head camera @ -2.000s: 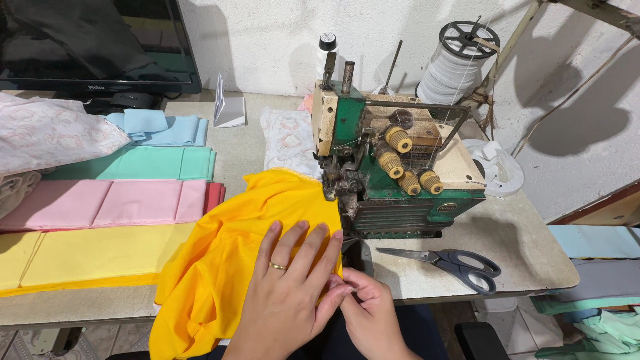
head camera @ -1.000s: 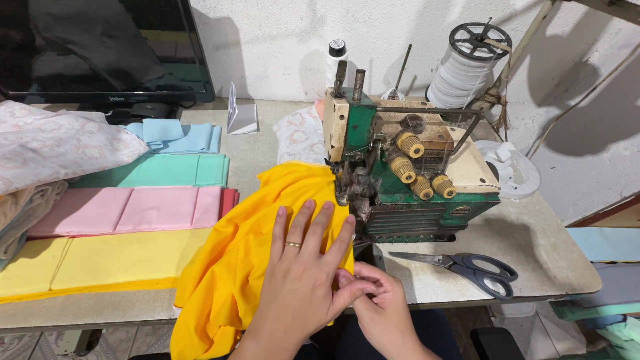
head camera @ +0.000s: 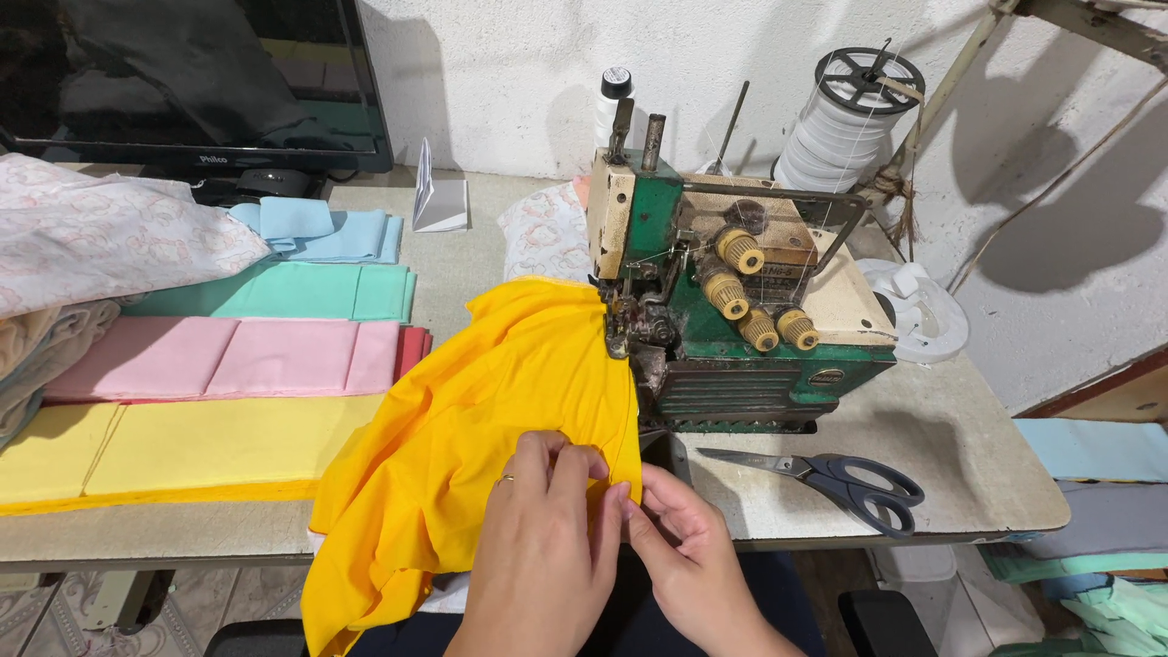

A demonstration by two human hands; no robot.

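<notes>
A green and cream overlock sewing machine (head camera: 739, 310) stands on the table with its presser foot at the right edge of a yellow fabric piece (head camera: 474, 401). The fabric lies in loose folds and hangs over the table's front edge. My left hand (head camera: 552, 529), with a ring, rests on the fabric with bent fingers, pinching it near its right edge. Just beside it, my right hand (head camera: 684, 547) holds that same edge between thumb and fingers. Dark-handled scissors (head camera: 839, 479) lie to the right of my hands, blades pointing left.
Folded fabric stacks in yellow (head camera: 201, 447), pink (head camera: 283, 356), mint (head camera: 274, 290) and light blue (head camera: 356, 235) lie at left, near a printed white cloth (head camera: 109, 228). Behind are a monitor (head camera: 182, 82), a folded paper (head camera: 443, 205) and a white elastic spool (head camera: 835, 137). More fabrics (head camera: 1095, 520) sit lower right.
My left hand was spread flat on the yellow fabric; its fingers are now drawn in and bent near the fabric's right edge. My right hand stays at that edge.
</notes>
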